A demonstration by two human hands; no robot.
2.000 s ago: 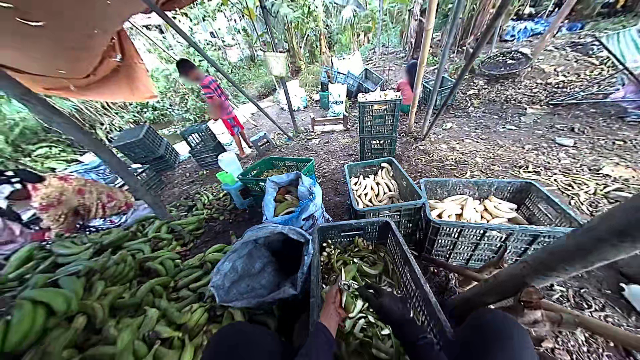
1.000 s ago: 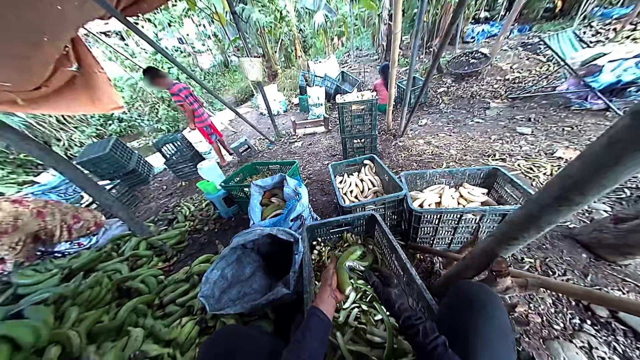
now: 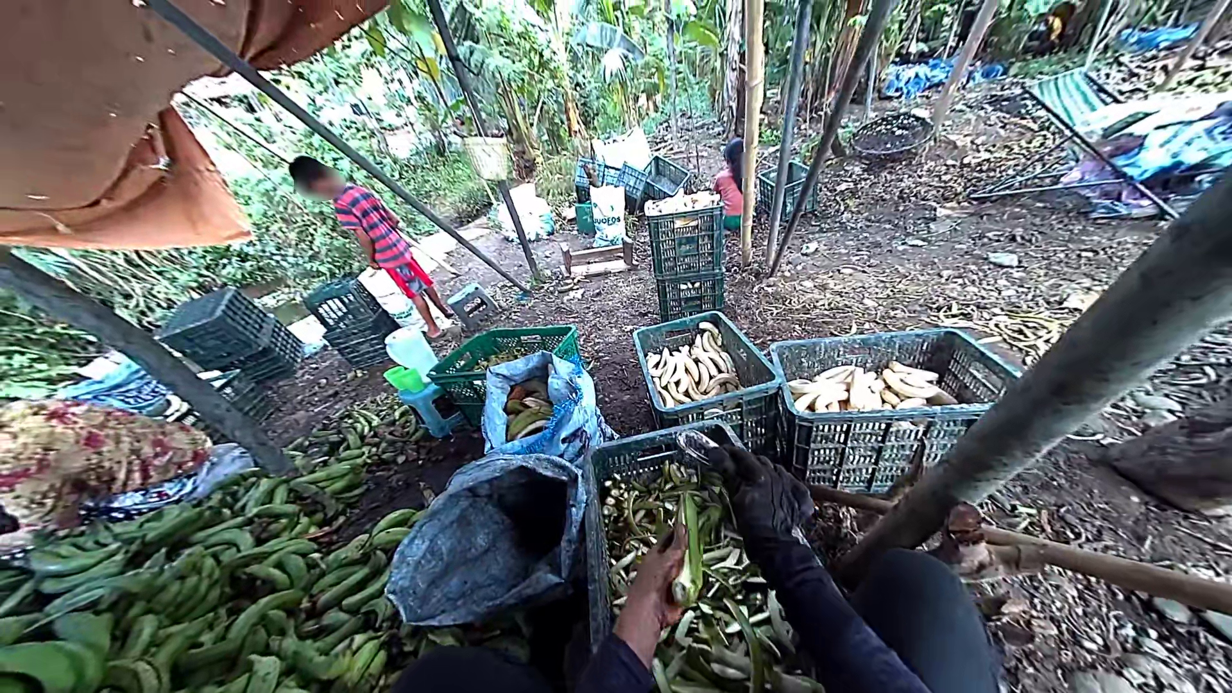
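My bare left hand (image 3: 654, 592) holds a green plantain (image 3: 689, 553) upright over a plastic crate (image 3: 597, 520) of green peels (image 3: 731, 602). My right hand (image 3: 765, 496), in a dark glove, is above and right of the plantain, closed on a small tool with a shiny end (image 3: 695, 443), whose exact kind I cannot tell. Beyond this crate, one crate (image 3: 707, 361) of peeled pale plantains stands ahead, and a wider one (image 3: 866, 385) holds more of them to the right. Unpeeled green plantains (image 3: 221, 568) lie heaped at the left.
An open dark sack (image 3: 491, 544) and a blue-white sack (image 3: 539, 404) stand left of the peel crate. A wooden pole (image 3: 1059, 385) slants close on my right. A person in a striped shirt (image 3: 371, 226) stands at the back left; another sits near stacked crates (image 3: 685, 250).
My right hand has moved up and away from the plantain, which my left hand still holds. One second ago both hands were close together at it.
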